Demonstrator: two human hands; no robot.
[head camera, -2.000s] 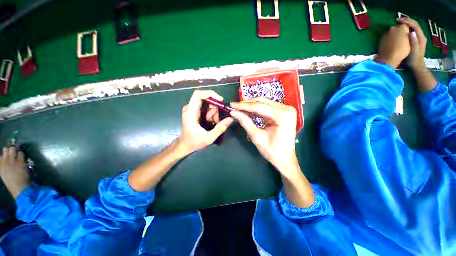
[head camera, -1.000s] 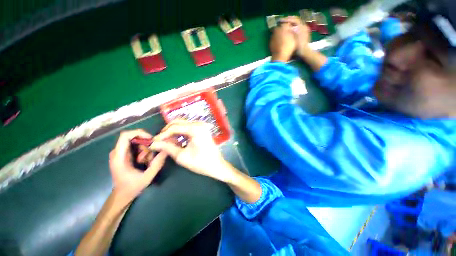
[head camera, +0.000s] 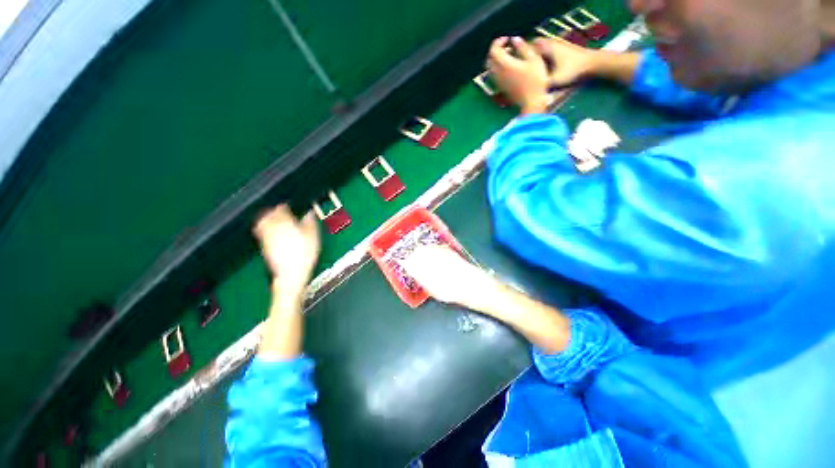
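Observation:
My left hand (head camera: 289, 249) is blurred and reaches over the green conveyor belt, left of a phone housing (head camera: 337, 219) with a dark red lower part and cream frame. Whether it holds anything cannot be told. My right hand (head camera: 441, 274) is over the orange-red parts tray (head camera: 417, 297), its fingers down among small silvery and purplish fittings (head camera: 403, 246). The fingertips are not clear, so a grip on a piece cannot be told. The tray sits on the dark bench against the belt's whitish edge.
More housings lie spaced along the belt (head camera: 247, 315), such as one up right (head camera: 383, 179) and one down left (head camera: 176, 351). A neighbour in a blue smock (head camera: 632, 215) leans close on the right, hands at the belt. Pale flat pieces (head camera: 593, 140) lie by that person's arm.
The view has turned and swung. My hands have parted: the left moved from the housing work above the bench out over the belt, the right into the tray. The housing they held no longer shows between them.

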